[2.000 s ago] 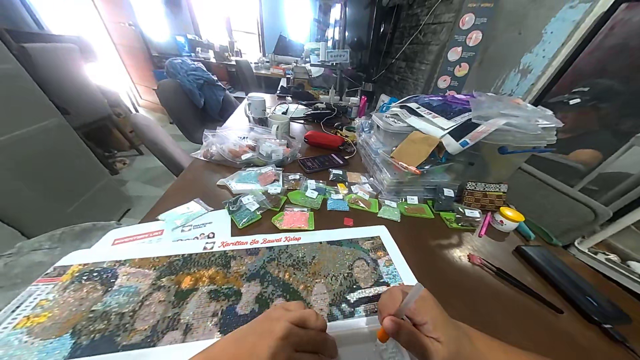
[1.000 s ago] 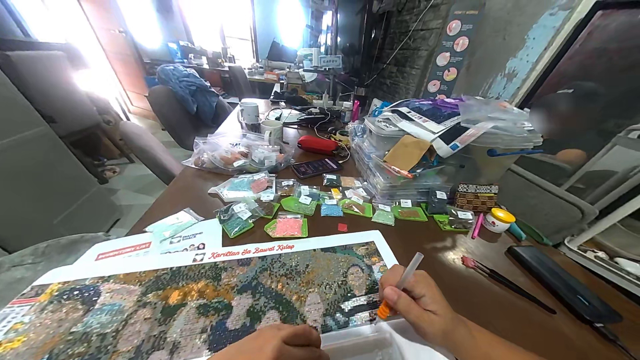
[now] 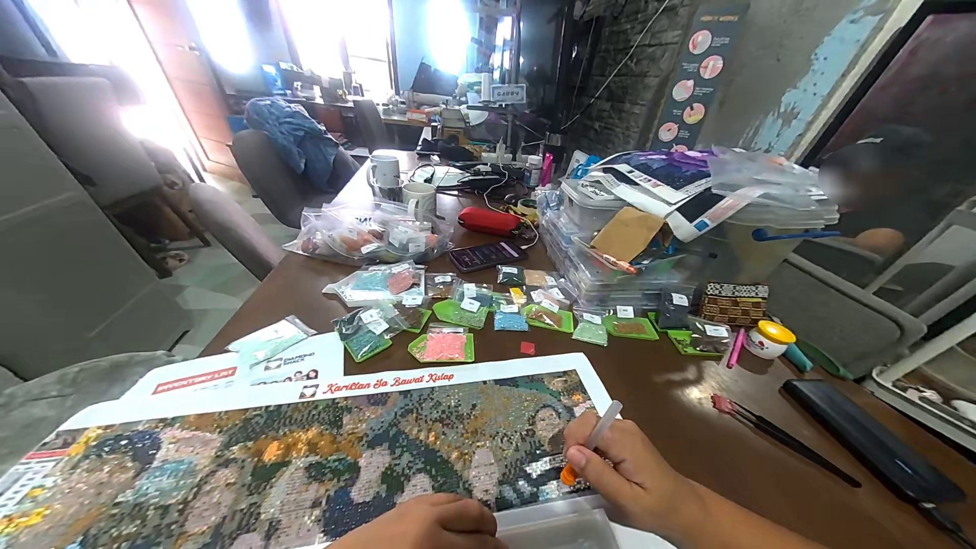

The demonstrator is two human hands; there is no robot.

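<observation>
My right hand grips a translucent diamond-painting pen whose orange tip is at the lower right part of a diamond painting canvas. Near the bottom edge my left hand rests over the canvas with bent fingers, beside a clear plastic tray or box; whether it holds anything is hidden. Beyond the canvas lie green trays, one with pink drills, and small labelled bags, one with blue drills.
Black tweezers, a black power bank and a yellow-lidded jar lie at the right. Farther back are a phone, a red case, mugs and stacked plastic containers. Chairs stand at the left.
The orange pen tip has moved from over the clear tray onto the canvas, with my right hand still around the pen.
</observation>
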